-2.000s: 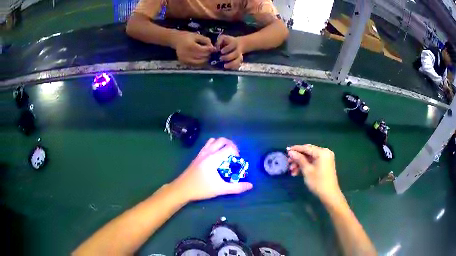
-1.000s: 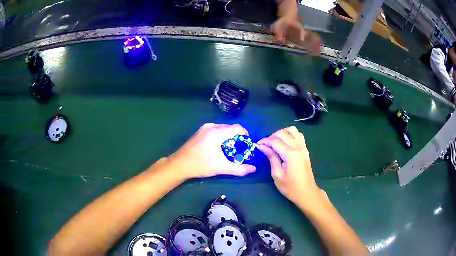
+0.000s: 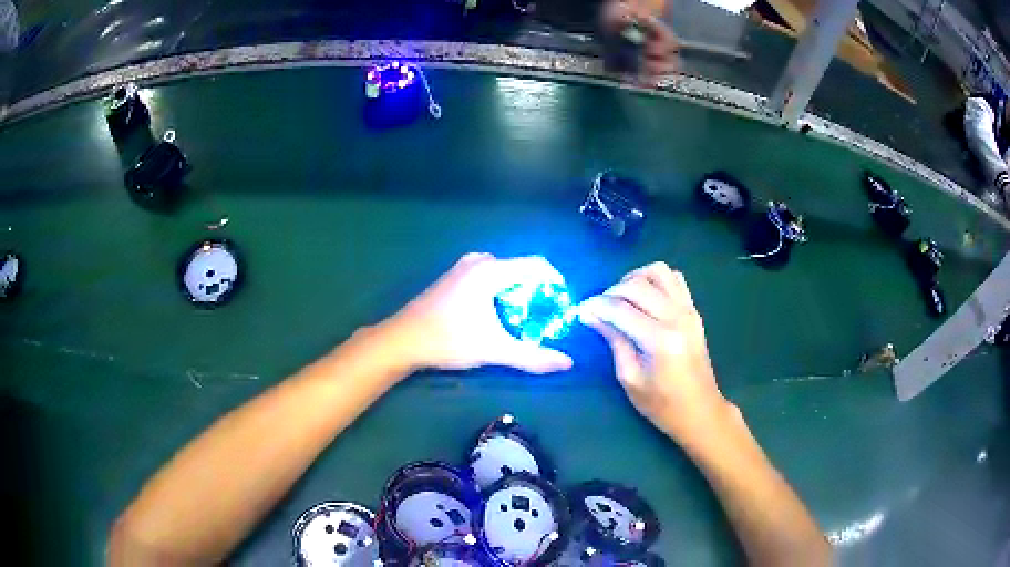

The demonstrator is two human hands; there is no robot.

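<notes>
My left hand (image 3: 471, 316) is closed around a housing whose open end shows a round circuit board (image 3: 536, 311), glowing bright cyan-blue. The housing body is mostly hidden by the hand. My right hand (image 3: 653, 338) is at the right edge of the board, thumb and fingertips pinched together there. A tiny pale piece shows at the fingertips; the glare hides whether it touches the board. Several base covers, pale discs with black rims (image 3: 518, 519), are heaped at the bottom, below my hands.
On the green surface (image 3: 332, 238) lie a housing with purple-pink lights (image 3: 393, 93), a black housing with pale wires (image 3: 612, 206), a single cover (image 3: 210, 272) and housing-and-cover pairs at right. Another person's blurred hand (image 3: 640, 42) is beyond the metal rail (image 3: 498, 55).
The parts on the green surface have shifted right in view. My right hand has moved from beside a cover to the board. The board glows brighter and paler. The person opposite has mostly left the picture.
</notes>
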